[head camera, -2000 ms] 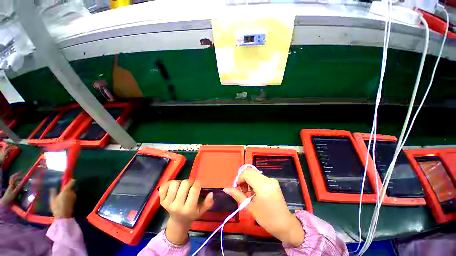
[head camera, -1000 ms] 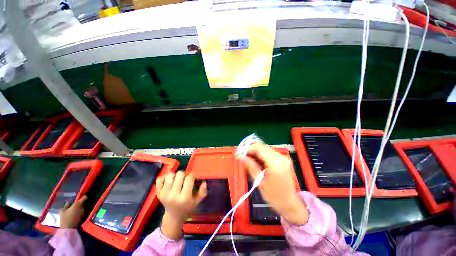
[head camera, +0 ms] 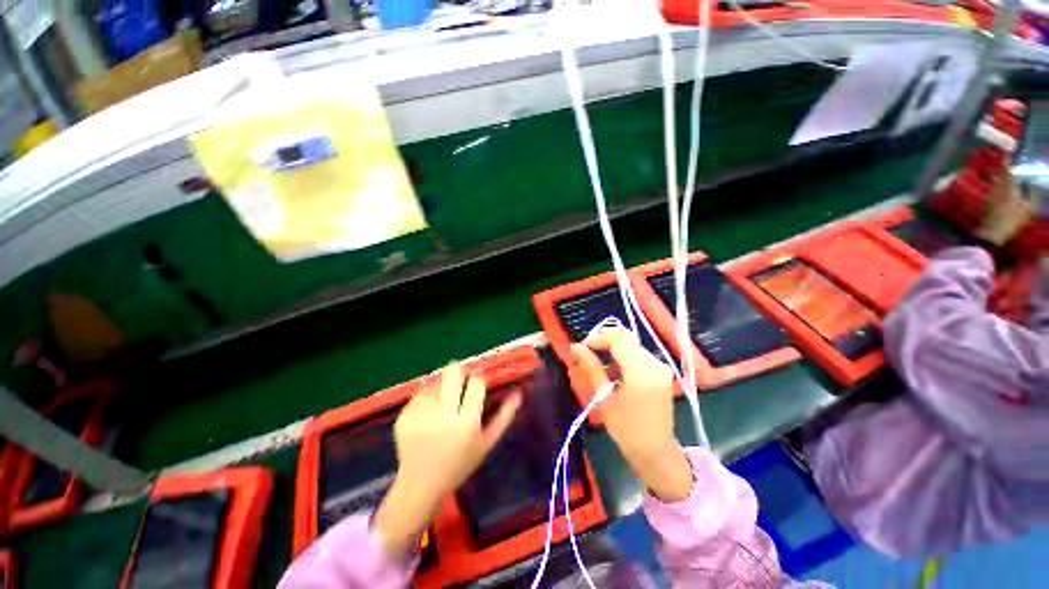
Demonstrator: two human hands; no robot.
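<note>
My left hand (head camera: pixel 443 431) is over the red tray (head camera: pixel 307 483) in front of me. Its fingers are apart and I see nothing in it. Its thumb is beside a dark tablet (head camera: pixel 523 472) in the tray's right part; contact is unclear. Another dark tablet (head camera: pixel 354 460) lies in the left part, partly behind my left forearm. My right hand (head camera: pixel 633 397) is raised right of the tray, with a white cable (head camera: pixel 560 466) held in its fingers. A white loop shows above its fingertips, and the cable hangs down from the hand. The plug is not clear.
Red trays with tablets (head camera: pixel 719 316) stand to the right, behind hanging white cables (head camera: pixel 679 173). Another red-framed tablet (head camera: pixel 178 541) is at left. A yellow sheet (head camera: pixel 311 190) hangs from the white shelf. A person in a pink smock (head camera: pixel 920 426) sits at right, a hand on red objects.
The view has swung to the right, so the yellow sheet sits further left. The tablet once low in the tray's left part no longer lies there that way. My right hand still holds the cable.
</note>
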